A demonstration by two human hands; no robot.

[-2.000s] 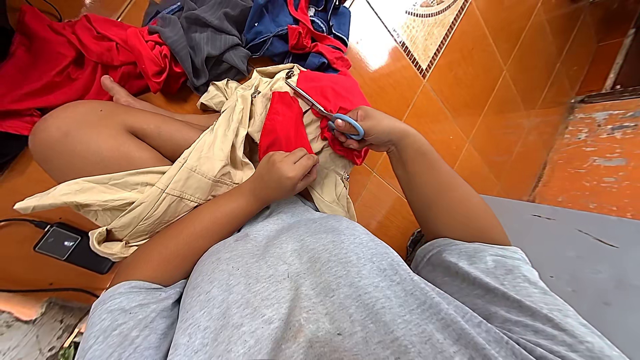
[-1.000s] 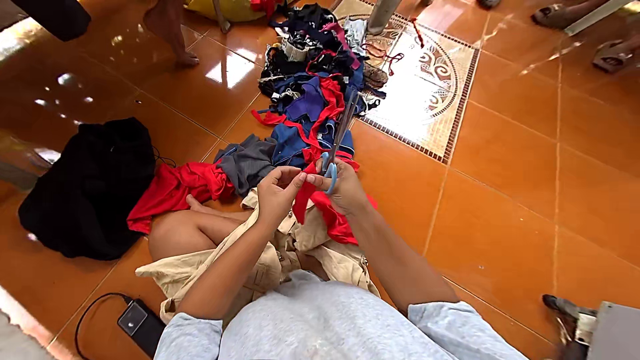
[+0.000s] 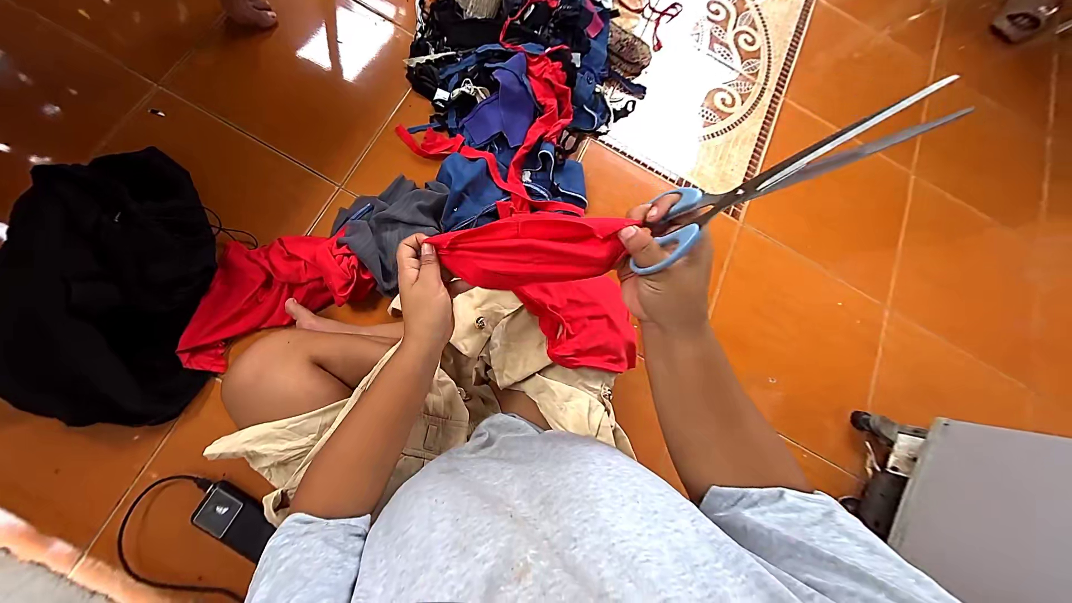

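A strip of red fabric is stretched between my two hands above my lap. My left hand pinches its left end. In my right hand are the red fabric's other end and a pair of scissors with light blue handles, their blades parted and pointing up and right, away from the fabric. More red cloth hangs below, over a beige garment with metal buttons that lies across my lap.
Grey cloth, blue cloth and a heap of dark scraps lie ahead on the tiled floor. A black cloth bundle and red cloth are at left, a black device with a cable nearer. A grey panel stands at right.
Both hands have risen from my lap and moved apart, with the red strip now stretched between them. The scissors have swung to point right. The view has shifted strongly.
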